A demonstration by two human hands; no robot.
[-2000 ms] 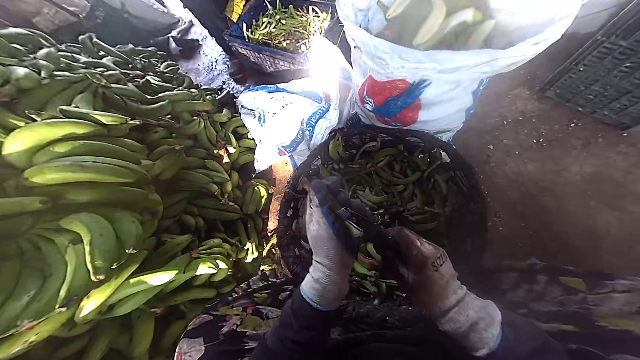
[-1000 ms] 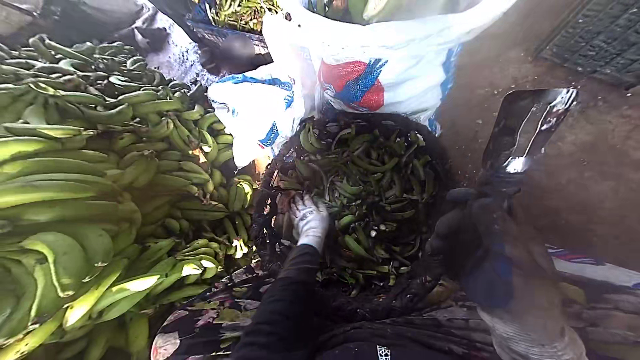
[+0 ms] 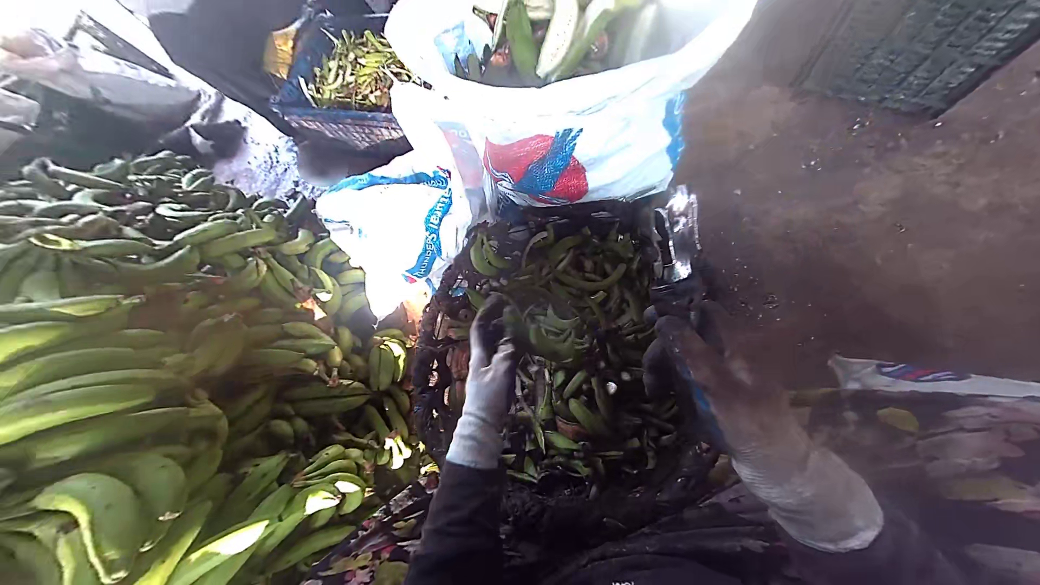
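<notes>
My left hand (image 3: 491, 366), in a light knit glove with dark fingers, is over the left part of a dark round basket (image 3: 431, 366). A blurred clump of small green bananas (image 3: 556, 333) lies at its fingertips; whether the fingers grip it cannot be told. More small green bananas or plantains (image 3: 589, 414) fill the basket. At the basket's right rim my gloved right hand (image 3: 691, 366) is closed on a broad-bladed knife (image 3: 678, 236), its shiny blade pointing up and away; the handle is hidden in the fist.
Large green plantains (image 3: 97, 382) are heaped at the left. Beyond the basket stand a white woven sack (image 3: 601, 138) holding plantains and a smaller white sack (image 3: 390, 219). A blue crate (image 3: 341, 122) of green pieces is farther back. A dark crate (image 3: 918, 57) sits at the upper right.
Two seconds ago my hands were close together over the basket; they are now apart. Since one second ago, my left hand has lifted, and the blade has moved left to the basket's rim.
</notes>
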